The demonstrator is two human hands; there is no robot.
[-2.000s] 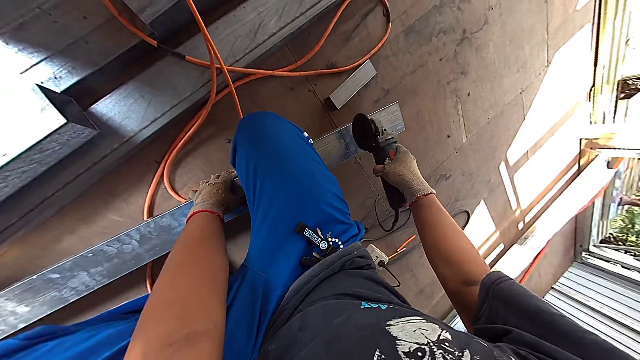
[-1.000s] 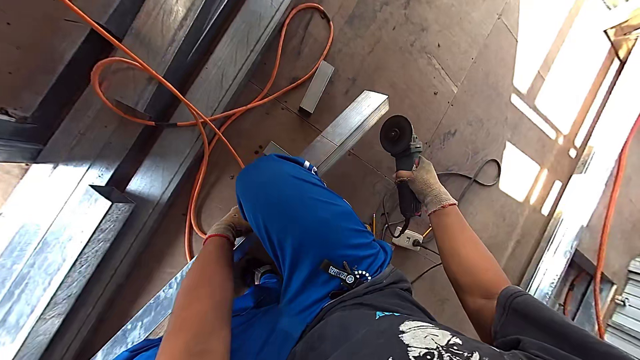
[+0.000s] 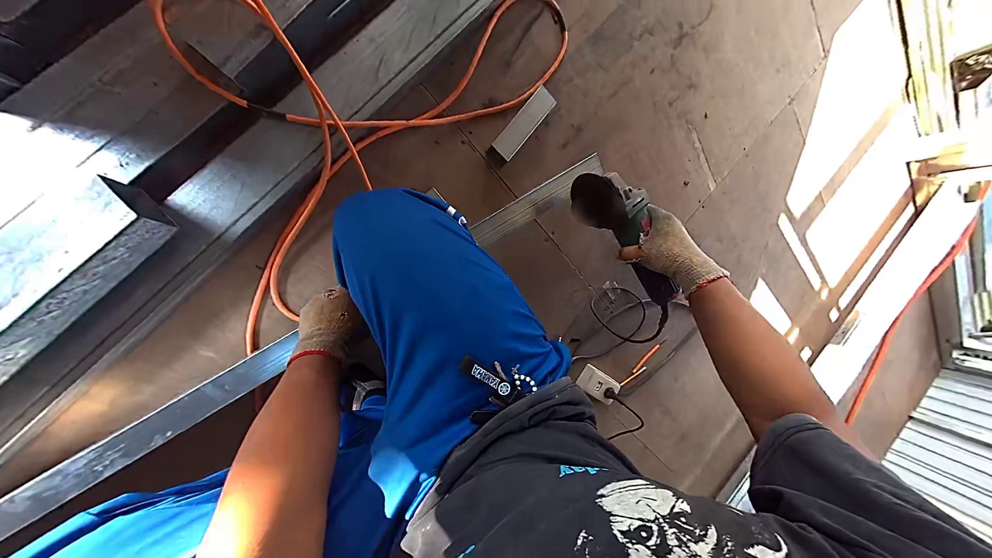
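My right hand (image 3: 673, 249), in a knit work glove, grips a green and black angle grinder (image 3: 632, 217). Its dark disc (image 3: 598, 200) is beside the far end of a long galvanized metal channel (image 3: 539, 200). That channel passes under my raised knee and comes out at the lower left. My left hand (image 3: 329, 322), gloved too, rests against the metal by my knee; its fingers are largely hidden, so its hold cannot be told. A short metal offcut (image 3: 523, 125) lies on the floor beyond the channel.
Orange hose (image 3: 316, 120) loops over the floor and metal beams at the upper left. A thick box section (image 3: 85, 248) lies at the left edge. By my waist are a white power socket (image 3: 597, 384) and a coiled black cable (image 3: 620, 314). Metal profiles lie at the right.
The grinder was held farther from the channel's end one second ago; now its disc is right beside that end. The view has swung round. Both hands stay gloved, the grinder still in the right.
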